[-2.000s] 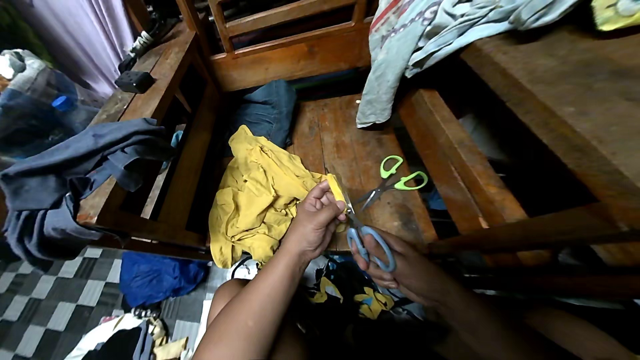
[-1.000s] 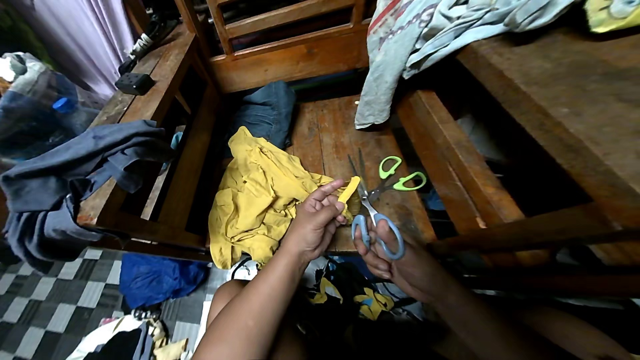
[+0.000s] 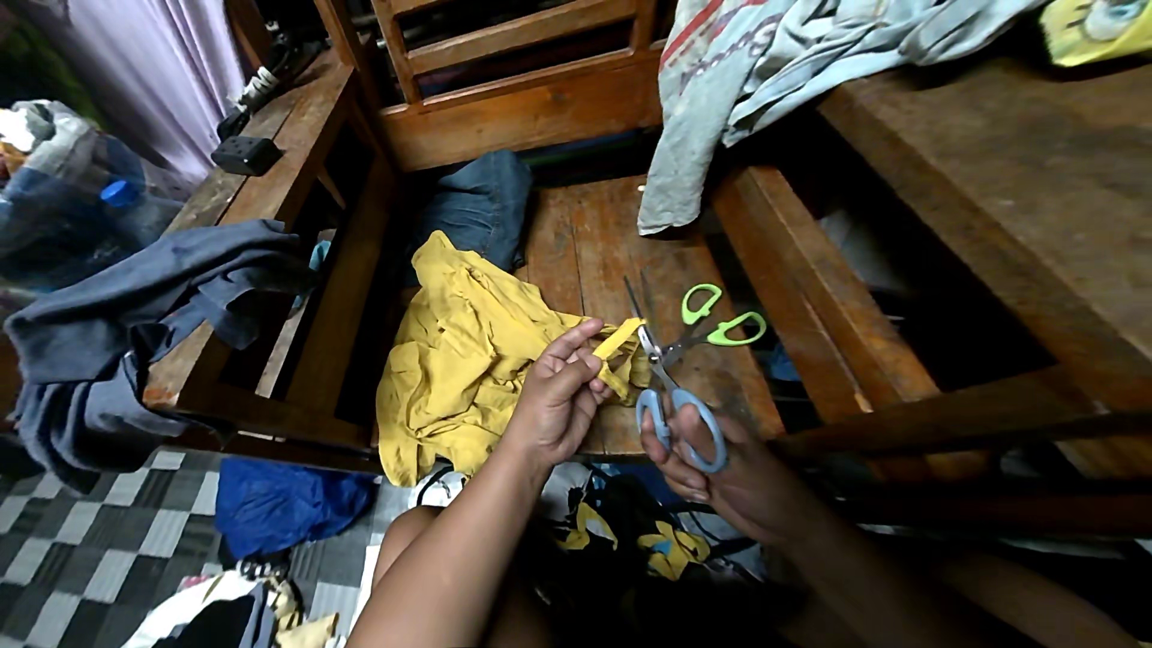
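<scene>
My left hand [image 3: 562,391] pinches a narrow folded strip of yellow cloth [image 3: 619,339] between thumb and fingers. The strip's upper end touches the scissors near their pivot. My right hand [image 3: 706,450] holds the blue-handled scissors [image 3: 666,378] by their finger loops, blades pointing up and apart. Left of my left hand, a crumpled yellow garment [image 3: 468,351] lies on the wooden seat [image 3: 585,225]. Green-handled scissors [image 3: 720,317] rest on the seat just beyond the blue-handled pair, their blades partly hidden behind it.
Blue denim [image 3: 481,202] lies at the seat's back left. A grey garment [image 3: 135,333] hangs over the left armrest, near a black socket block [image 3: 246,155]. A pale cloth [image 3: 688,135] drapes from the right. Blue fabric [image 3: 288,504] lies on the checkered floor.
The blue-handled scissors have gone from blades close together at the strip, two seconds ago, to blades spread. My left fingers have shifted on the strip.
</scene>
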